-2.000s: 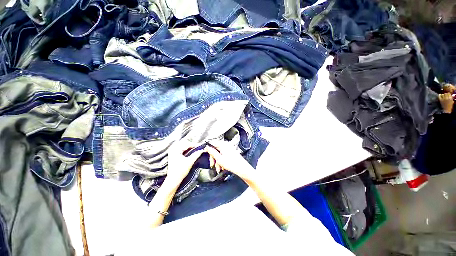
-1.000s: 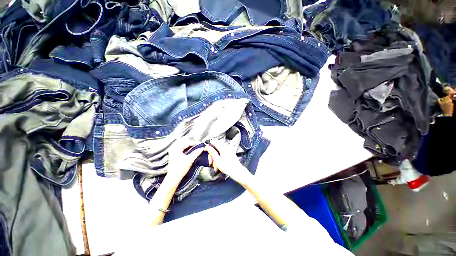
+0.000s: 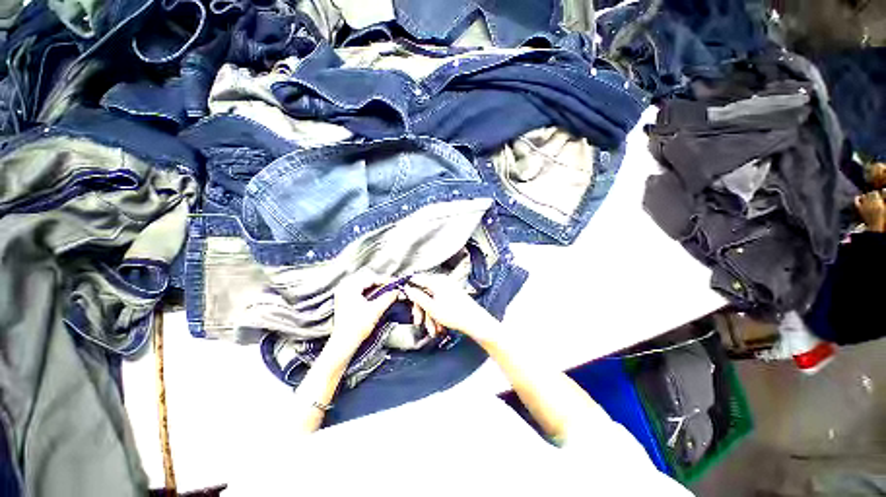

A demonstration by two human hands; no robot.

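Observation:
A denim garment (image 3: 321, 267) lies in front of me, with its pale grey-beige reverse and a blue band with small shiny dots showing. My left hand (image 3: 364, 303) pinches a dark navy fold of it at the middle. My right hand (image 3: 432, 303) holds the same fold close beside, fingertips nearly touching the left ones. Both hands are bare. A small dark thing shows under the right fingers; I cannot tell if it is a tool. The fabric between the fingers is partly hidden.
A denim pile (image 3: 525, 97) lies behind the garment. Grey-green garments (image 3: 58, 291) hang at left. A charcoal heap (image 3: 748, 194) lies on the white table (image 3: 622, 291) at right. A green crate (image 3: 743, 413) and a blue crate (image 3: 622, 403) stand below. A person's hand (image 3: 871, 209) shows at far right.
My right hand's fingers have shifted slightly beside the fold, and more dark material shows beneath them. My left hand keeps its pinch. The whole view has shifted slightly.

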